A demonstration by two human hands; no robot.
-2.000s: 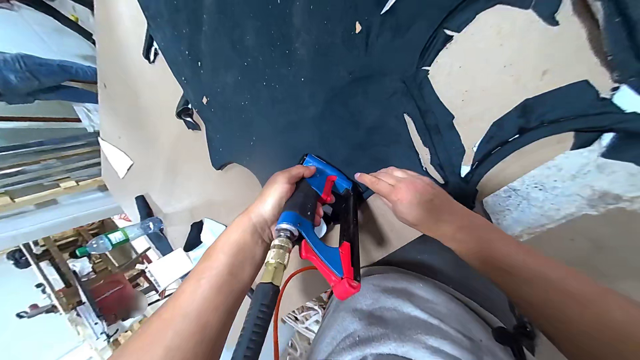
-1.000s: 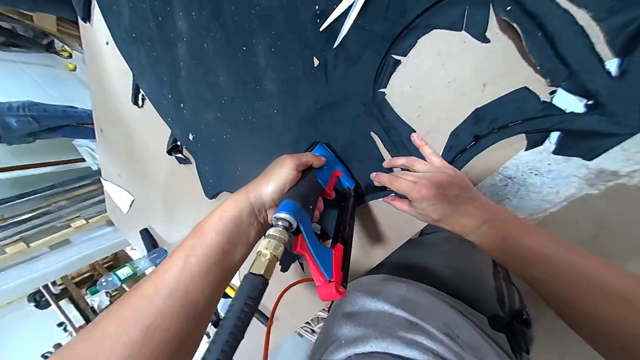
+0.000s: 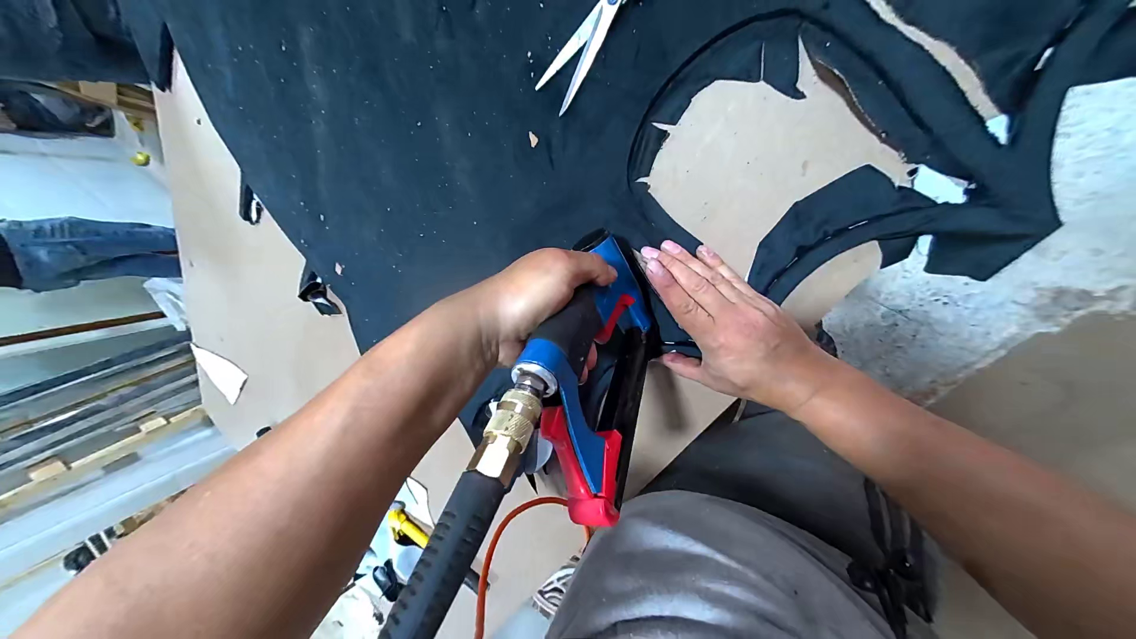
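My left hand (image 3: 541, 297) is closed round the black grip of a blue and red pneumatic stapler (image 3: 581, 382), whose brass coupling (image 3: 510, 426) joins a black air hose (image 3: 453, 541). The stapler's head rests on dark blue-black fabric (image 3: 426, 177) spread over a tan board (image 3: 737, 169). Just right of the head, my right hand (image 3: 728, 328) lies palm down with fingers extended, over the fabric's edge and the board. It grips nothing that I can see. Curved cut strips of the fabric (image 3: 843, 213) run round openings in the board's right part.
Open scissors (image 3: 581, 44) lie on the fabric at the top. An orange cord (image 3: 497, 532) loops below the stapler. Further left are a person's jeans-clad leg (image 3: 89, 253) and stacked boards (image 3: 106, 408). A yellow-handled tool (image 3: 408, 526) is lower down, and my grey-clothed lap borders the work.
The scissors have come into fuller view as the view shifted. My right hand's fingers, spread one second ago, now lie closer together near the stapler head. My left hand still holds the stapler.
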